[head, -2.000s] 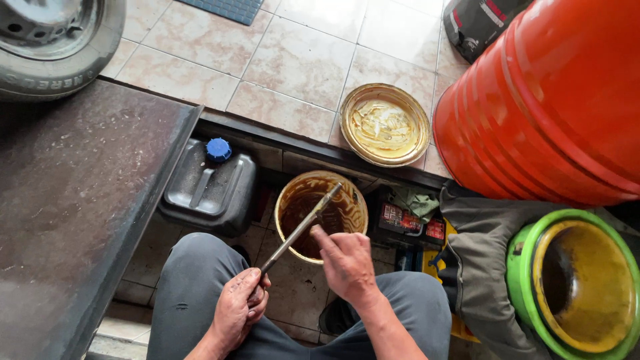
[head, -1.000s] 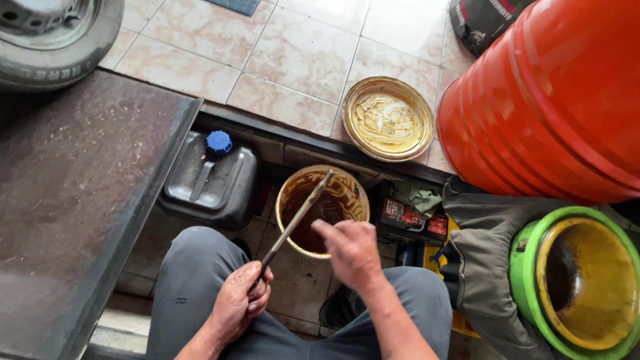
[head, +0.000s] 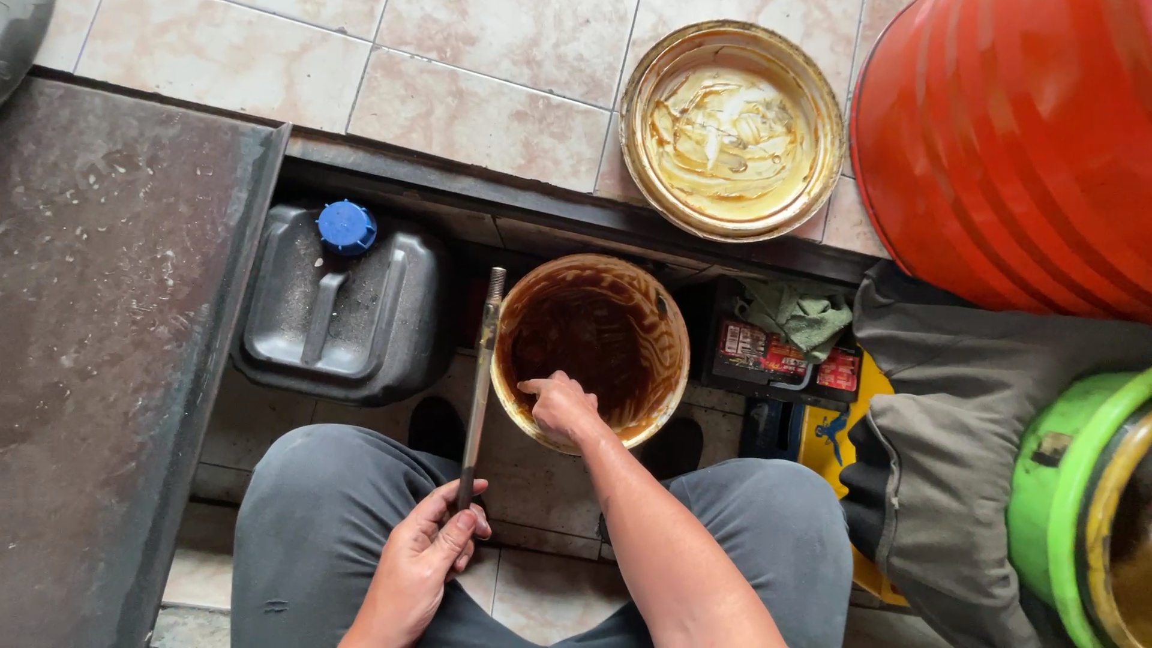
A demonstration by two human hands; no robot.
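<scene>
My left hand (head: 436, 549) grips the dark lower end of a metal rod (head: 481, 387), which stands nearly upright in view, its threaded tip beside the rim of a bucket. That bucket (head: 666, 360) has brown grease smeared over its inner wall and bottom. Over the bucket's near side is my right hand (head: 562, 407), index finger extended to the left and the other fingers curled, with no tool in it. Whether the fingertip touches grease cannot be told. A round lid (head: 733, 130) smeared with yellowish grease lies on the tiled floor beyond the bucket.
A black jerrycan (head: 346, 306) with a blue cap stands left of the bucket, beside a dark tabletop (head: 117, 360). To the right are a battery (head: 774, 360) with a green rag (head: 801, 315), a grey cloth (head: 963, 423), a green container (head: 1044, 486) and a red drum (head: 1008, 153).
My right hand has moved from beside the rod to the bucket's near side. The rod has swung from a slant across the bucket to nearly upright at its left. The view has shifted.
</scene>
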